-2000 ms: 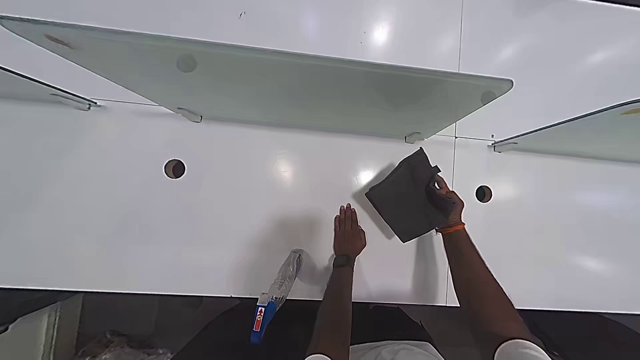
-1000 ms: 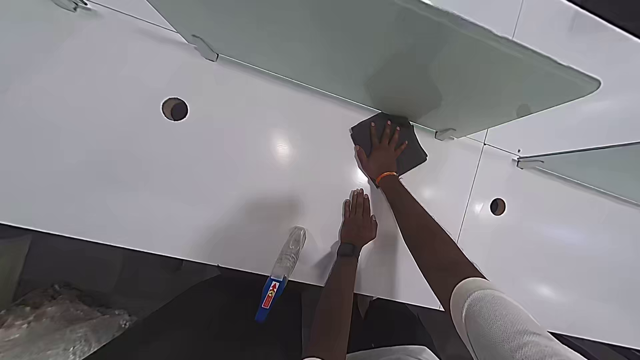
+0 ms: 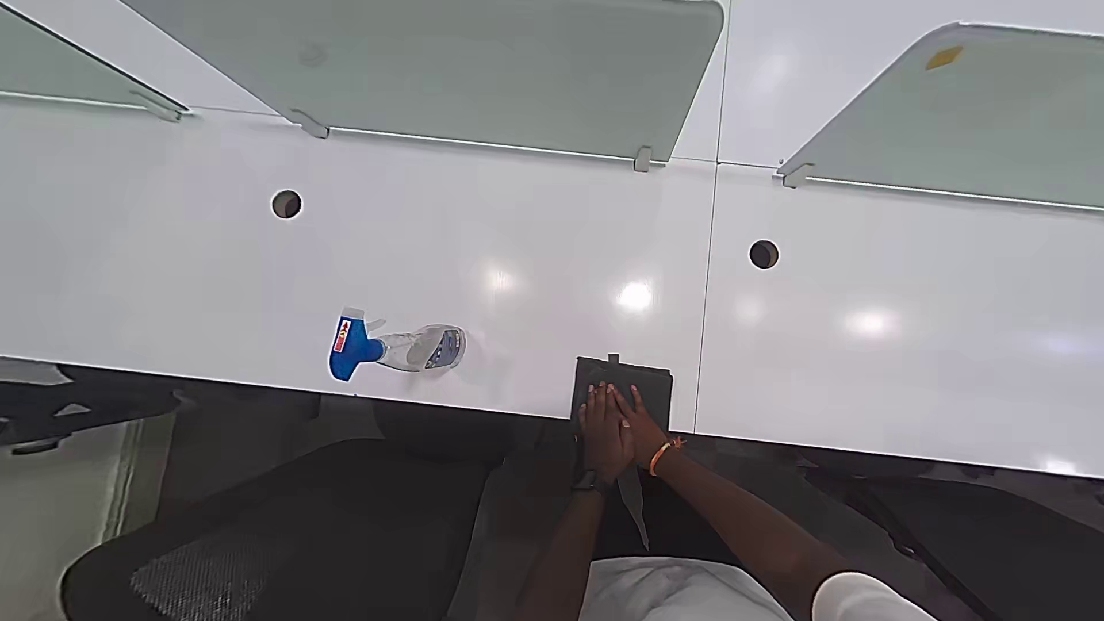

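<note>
A folded dark cloth (image 3: 628,379) lies at the front edge of the white tabletop (image 3: 552,233), partly over the edge. My left hand (image 3: 606,438) rests on it with the fingers together, a dark band at the wrist. Close against it, my right hand (image 3: 642,429) also presses on the cloth, its fingertips beside those of the left; an orange band circles that wrist. Neither hand is seen gripping the cloth. To the left, a clear spray bottle with a blue trigger head (image 3: 397,347) lies on its side on the tabletop.
A frosted glass divider (image 3: 483,78) on metal clips stands behind, with another glass divider (image 3: 975,121) at the right and a third (image 3: 69,65) at the left. Two round holes pierce the tabletop. A dark mesh-backed chair (image 3: 285,526) is at the lower left, below the table edge.
The right hand and the cloth have come from near the divider to the front edge, and the hands now touch. The view has shifted noticeably.
</note>
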